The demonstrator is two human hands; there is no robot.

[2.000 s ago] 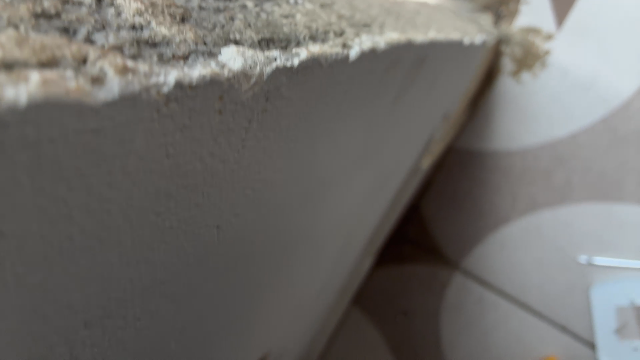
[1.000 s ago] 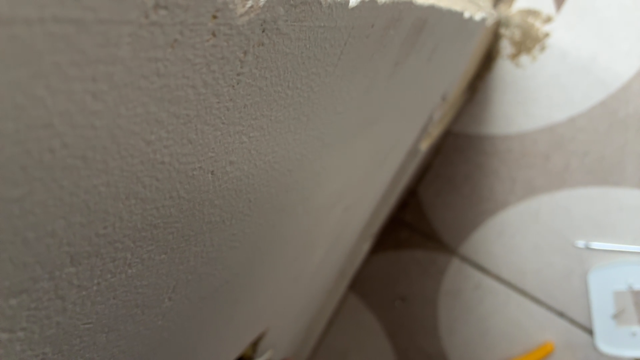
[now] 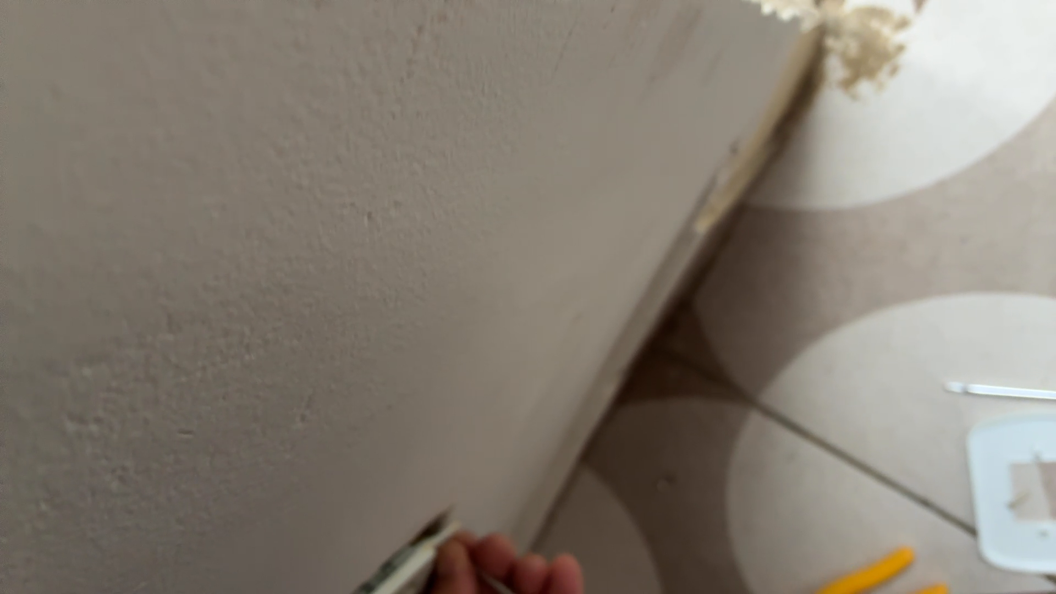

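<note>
At the bottom centre of the head view, a hand (image 3: 503, 565), which looks like my right hand though the side is not certain, has its fingers closed on a thin, pale strip-like object (image 3: 412, 561). The far end of this object is dark and lies at or close to the painted wall (image 3: 371, 289), low down near the wall's bottom edge. What kind of object it is, I cannot tell. The wall has rough, pitted paint. My other hand is out of view.
Patterned floor tiles (image 3: 874, 247) run along the right. On them lie a white plastic tray or lid (image 3: 994, 495), a thin white stick (image 3: 1002, 390) and a yellow-orange handle (image 3: 870, 571). Crumbly beige material (image 3: 866, 45) juts out at the wall's top right corner.
A hand with the pale object has come into view at the bottom, by the wall. The view has shifted down, so the wall's broken top edge has mostly left the picture.
</note>
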